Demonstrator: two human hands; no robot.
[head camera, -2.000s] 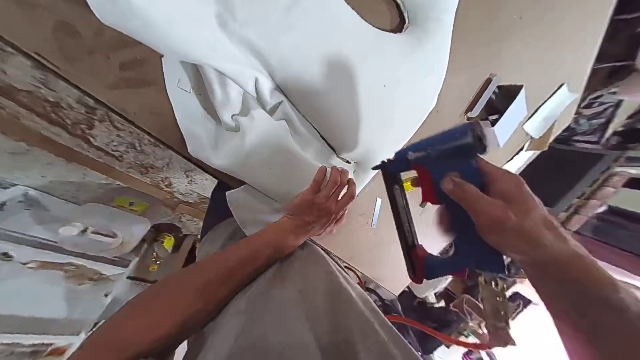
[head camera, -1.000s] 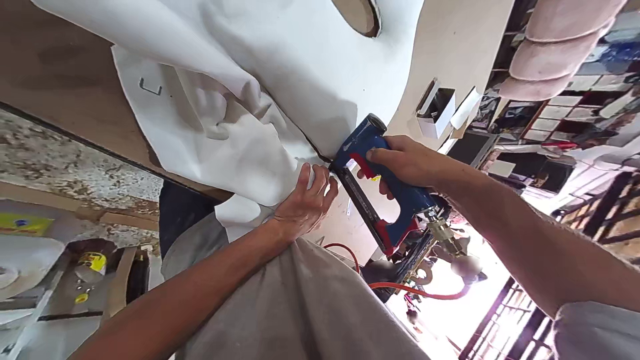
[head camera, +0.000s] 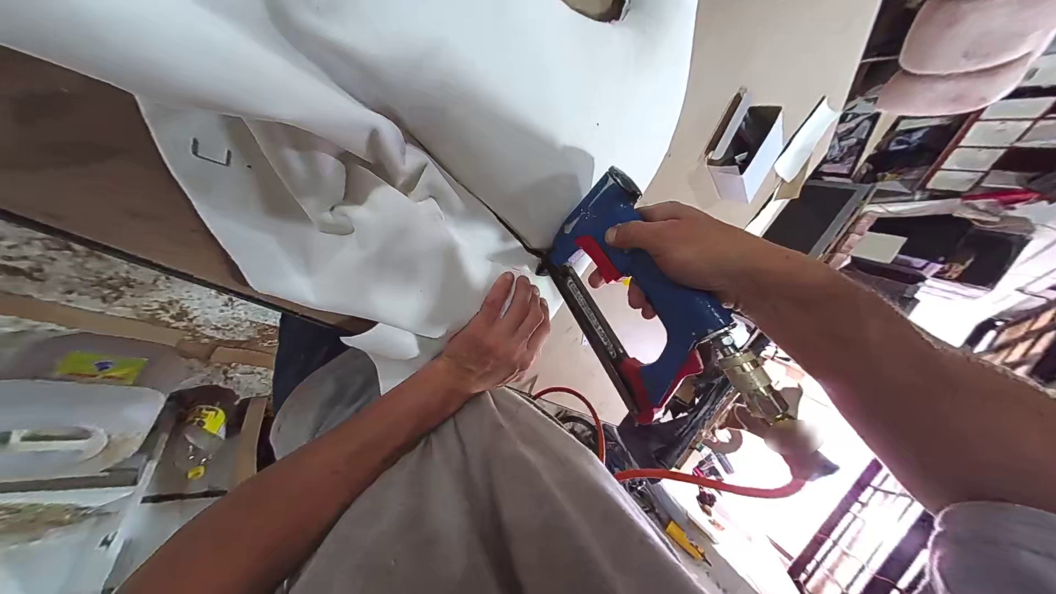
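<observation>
My right hand (head camera: 676, 256) grips the handle of a blue and red pneumatic staple gun (head camera: 672, 309). The nose of the gun meets the end of a dark seam in the white upholstery material (head camera: 396, 256). Just below that spot, my left hand (head camera: 499, 334) rests on the material's edge with its fingers bent; whether it pinches the material is hard to tell. Folds bunch up to the left of the seam. An orange-red air hose (head camera: 709, 483) and a brass coupling (head camera: 755, 384) are by the base of the gun.
A small open white box (head camera: 747, 153) stands on the tan work table (head camera: 780, 45). Pink padded pieces (head camera: 965, 49) are at the upper right. Left of my legs is a shelf with a yellow-labelled container (head camera: 206, 421). A yellow-handled tool (head camera: 685, 540) lies at the lower right.
Two seconds ago the staple gun was held away from the material; its nose has since come to the seam's end. My left hand stays near the material's edge. The view has shifted.
</observation>
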